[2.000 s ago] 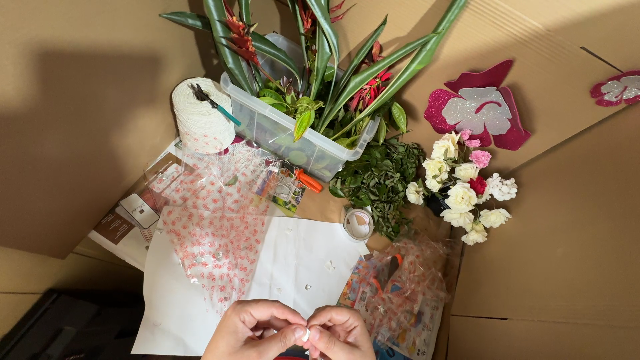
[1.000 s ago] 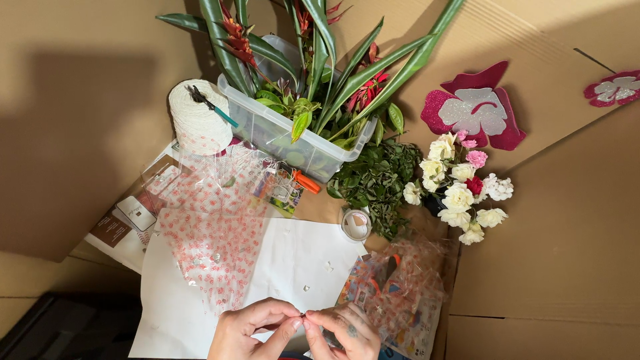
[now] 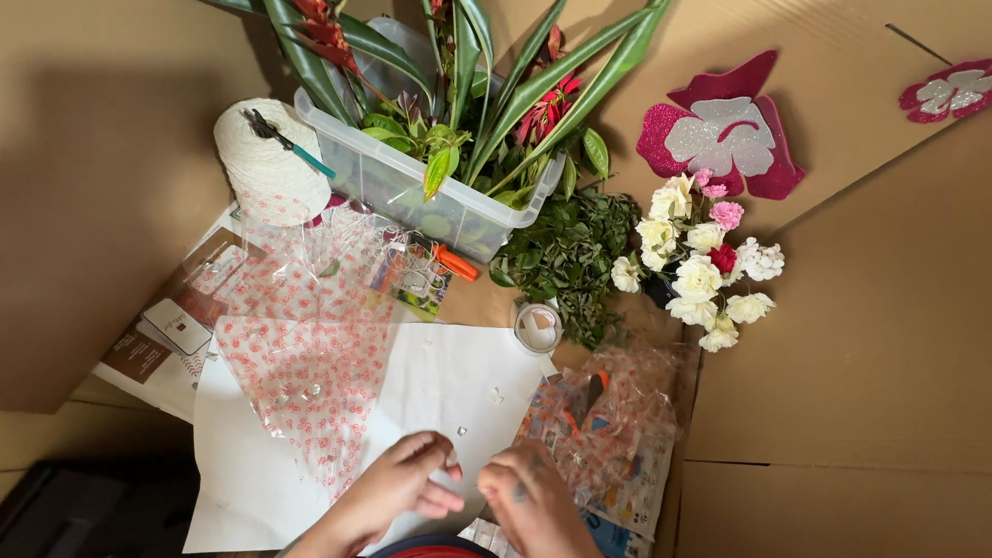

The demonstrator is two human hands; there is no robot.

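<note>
My left hand (image 3: 411,484) is over the lower part of a white paper sheet (image 3: 457,372), thumb and index finger close together; whether something small is between them is unclear. To its right, my right hand (image 3: 531,496) has its fingers curled, and their tips are hidden. A gap separates the two hands. Clear film printed with red marks (image 3: 310,387) lies on the sheet at the left. Small clear scraps (image 3: 462,431) dot the paper just above my hands. A tape roll (image 3: 537,328) rests at the sheet's upper right corner.
A clear plastic bin (image 3: 465,205) holds leafy stems. Left of it, pruning snips (image 3: 291,145) lie on a cone of white string (image 3: 271,174). Cut foliage (image 3: 581,256), cream and pink flowers (image 3: 697,275), an orange-handled tool (image 3: 455,263) and crumpled printed film (image 3: 628,411) surround the sheet.
My hands, with fingertips together in both earlier frames, have come apart. The left hand is now turned with its fingers partly spread.
</note>
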